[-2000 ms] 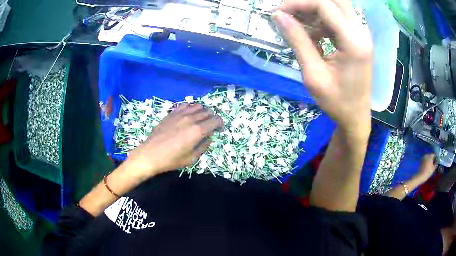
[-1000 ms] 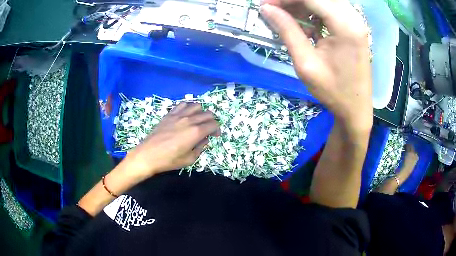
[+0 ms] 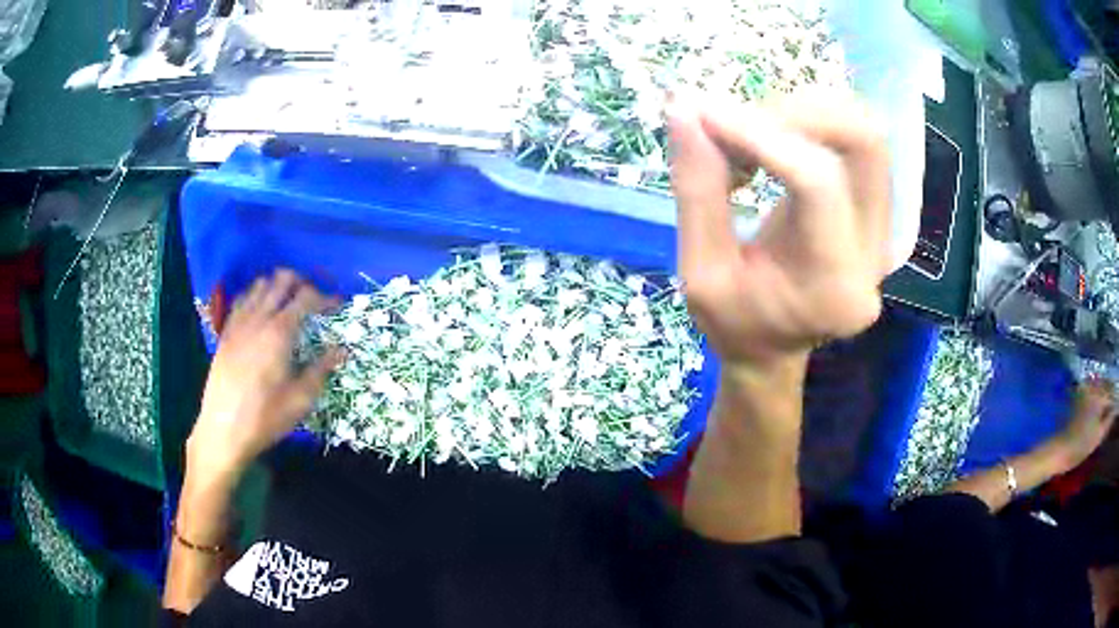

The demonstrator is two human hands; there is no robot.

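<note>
The deep blue bin [image 3: 356, 202] is in front of me with a heap of small white pieces with green leads [image 3: 528, 368]. My left hand [image 3: 264, 350] is at the bin's left side, by the heap's left edge, blurred, fingers and thumb apart, nothing seen in it. My right hand [image 3: 785, 221] is raised in front of the translucent tub [image 3: 902, 147], thumb and forefinger tips close together; blur hides whether a piece is between them. The tub holds many similar pieces [image 3: 614, 92]. The pale metal fixture [image 3: 368, 86] is left of it, overexposed.
A dark green crate of similar pieces [image 3: 117, 337] is at far left. Thin cables [image 3: 135, 160] hang at the bench's left. At right are another blue bin [image 3: 914, 423], a neighbouring person's hand [image 3: 1086, 423] and a grey machine [image 3: 1061, 135].
My left hand has moved left from the heap's middle to the bin's left side. My right hand has moved off the fixture, lower in view. The view has shifted, showing more of the tub.
</note>
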